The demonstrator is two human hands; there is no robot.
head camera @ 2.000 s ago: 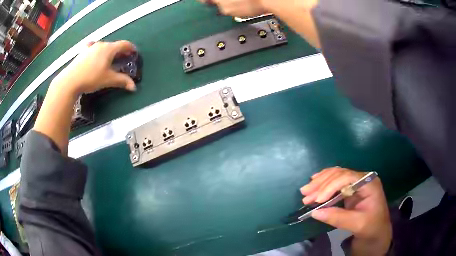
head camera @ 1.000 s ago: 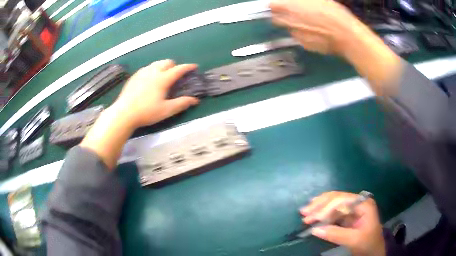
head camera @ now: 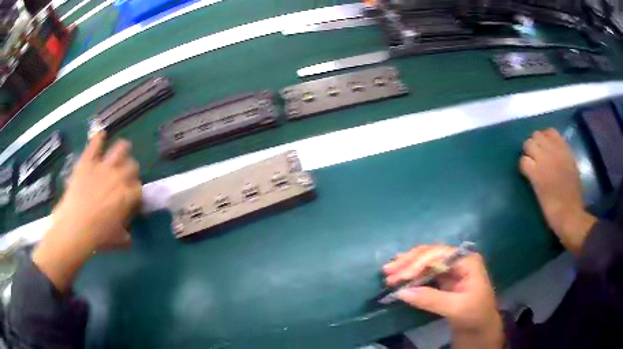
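A grey four-station fixture plate (head camera: 239, 198) lies slanted across the edge of the white stripe, with four clusters of holes facing up. My right hand (head camera: 444, 286) is at the lower right, shut on tweezers (head camera: 432, 275) held like a pen, tips pointing left and away from the plate. My left hand (head camera: 102, 194) is blurred at the left, over the green surface; whether it grips anything is hidden. A darker thick fixture block (head camera: 218, 124) lies beyond the plate, beside a plate with brass-coloured inserts (head camera: 345, 92).
Another person's hand (head camera: 552, 174) rests at the right. A long dark fixture (head camera: 131, 102) and smaller fixtures (head camera: 34, 194) lie at the left. A flat metal strip (head camera: 341, 65), dark equipment (head camera: 471, 31) and a short fixture plate (head camera: 524, 64) are at the far side.
My left hand has left the dark block beside the brass-insert plate and moved left. The other person's arm is gone from the far side; a hand shows at the right. My right hand keeps the tweezers.
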